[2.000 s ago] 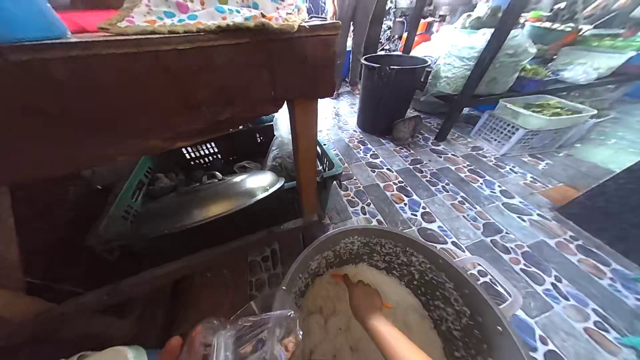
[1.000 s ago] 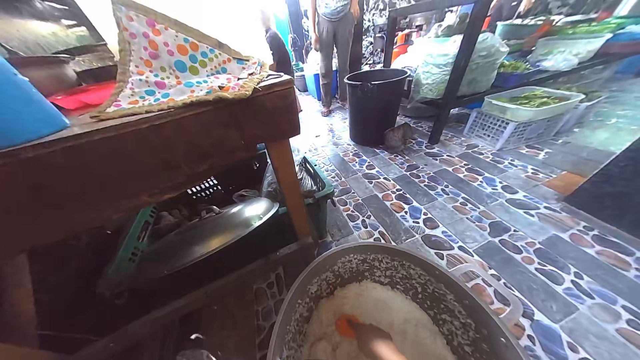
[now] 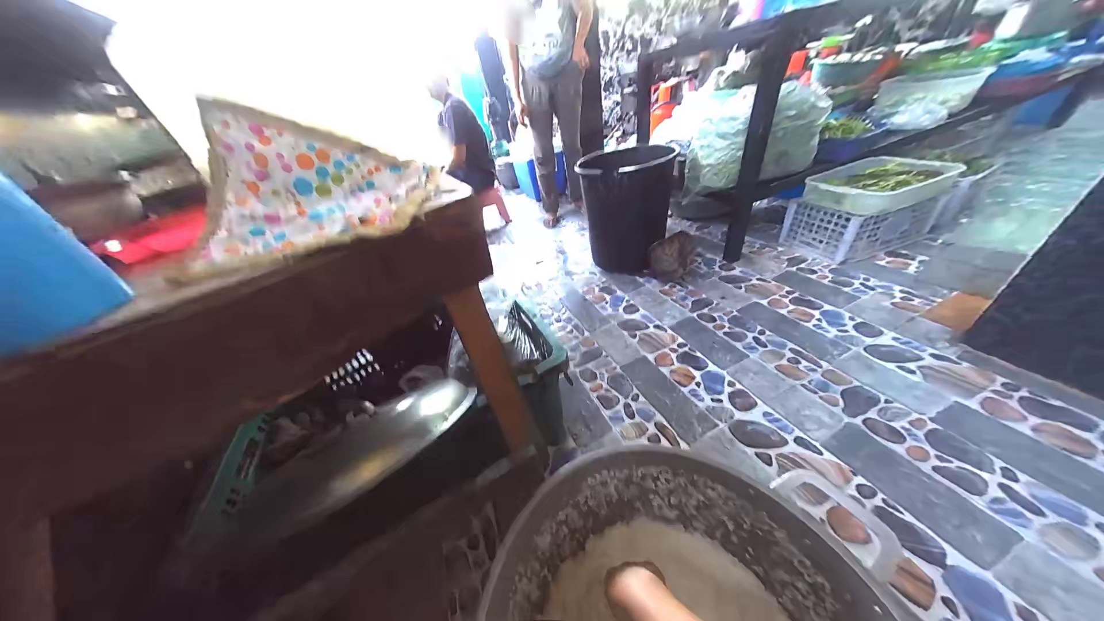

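Note:
A large grey metal pot [image 3: 681,461] stands on the tiled floor at the bottom, with cooked white rice [image 3: 690,561] inside and loose grains stuck along its inner wall. My right hand [image 3: 638,586] reaches into the pot from the bottom edge. Its fingers are sunk in or hidden by the rice, so what they hold cannot be seen; no orange tool shows. The pot's side handle [image 3: 841,509] points to the upper right. My left hand is out of view.
A wooden table [image 3: 345,293] with a dotted cloth [image 3: 302,185] is at left, a round metal lid [image 3: 371,457] and green crate [image 3: 552,362] beneath. Beyond are a black bin [image 3: 625,207], a standing person [image 3: 552,95], a seated person [image 3: 466,138] and a rack of vegetables [image 3: 759,138].
My left hand with a clear plastic bag, seen two seconds ago, has left the view. The orange tool at my right hand is no longer visible. The view has tilted up.

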